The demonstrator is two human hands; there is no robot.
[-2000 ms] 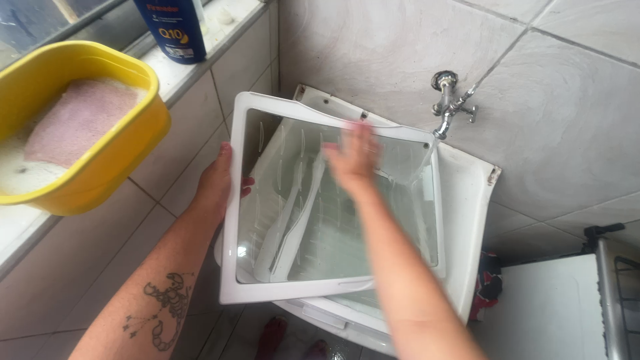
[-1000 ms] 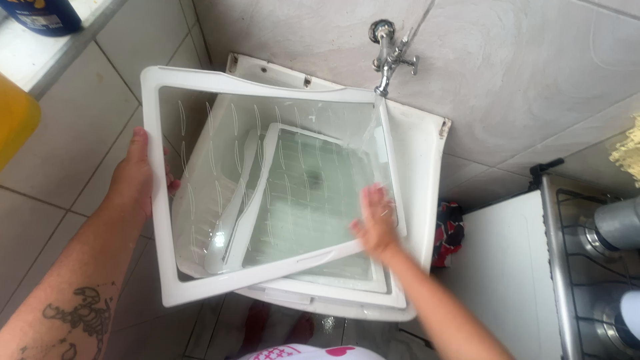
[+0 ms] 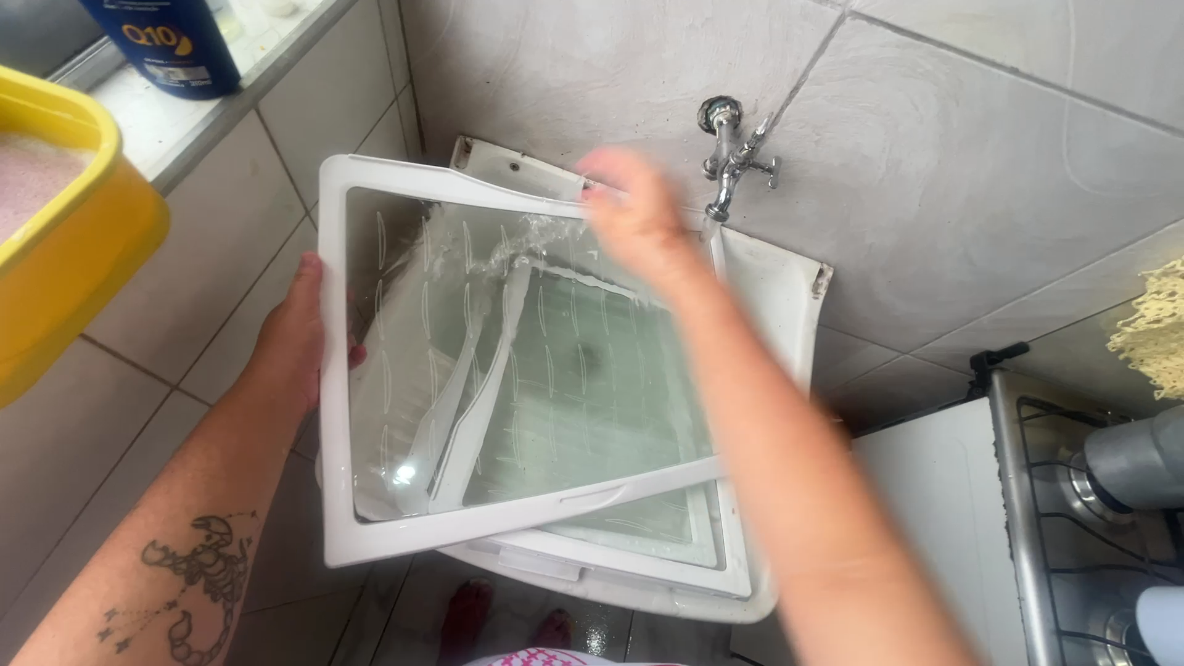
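A white-framed clear glass shelf (image 3: 337,370) is tilted over a white washtub (image 3: 777,305). My left hand (image 3: 294,338) grips the shelf's left edge, thumb in front and fingertips behind. My right hand (image 3: 634,208), blurred, is at the shelf's upper edge; whether it touches the frame cannot be told. Water runs from a chrome wall tap (image 3: 726,166) onto the upper right of the shelf, and a splash spreads over the glass. Beneath, seen through the glass, a second white-framed panel (image 3: 740,555) lies in the tub.
At the left, a yellow plastic basin (image 3: 139,222) holds a pinkish cloth or sponge. A blue bottle (image 3: 180,46) stands on the ledge (image 3: 268,55). At the right are a white surface (image 3: 934,518) and a gas stove (image 3: 1022,518) with pots. A tiled wall stands behind.
My right hand has moved from the lower right part of the shelf up to its top edge. My left hand keeps hold of the left side. The view has shifted.
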